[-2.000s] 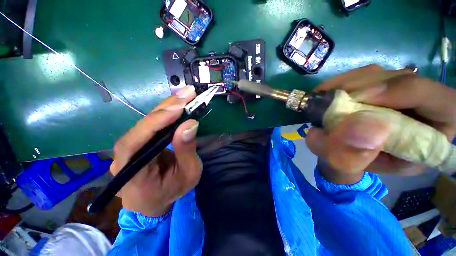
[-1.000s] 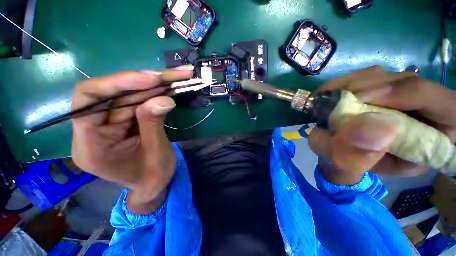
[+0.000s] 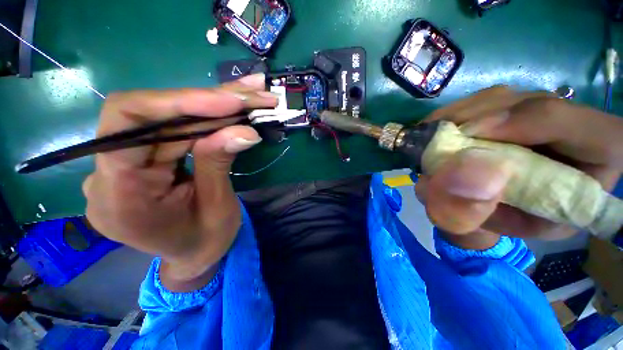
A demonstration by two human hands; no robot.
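Observation:
An open smartwatch case (image 3: 314, 92) with a blue circuit board sits in the black holding fixture (image 3: 353, 75). My left hand (image 3: 171, 171) holds the tweezers (image 3: 123, 137), their pale tips inside the case at its lower part. My right hand (image 3: 505, 164) holds the soldering iron (image 3: 471, 157) by its cream-taped handle. The iron's grey tip is at the case's lower right edge. A red lead wire (image 3: 337, 140) hangs from the case's lower right. My left fingertips hide the left part of the case and fixture.
Two open watch cases lie behind, one at upper left (image 3: 263, 24) with a white-pink disc (image 3: 212, 35) beside it, one at upper right (image 3: 425, 58). Another is cut off by the top edge. Solder wire (image 3: 51, 58) crosses the left of the green mat (image 3: 157, 41). A blue stool (image 3: 54, 253) stands below left.
My left hand has moved left and turned the tweezers nearly level; their tips have shifted about the lower part of the case. The iron has shifted slightly left.

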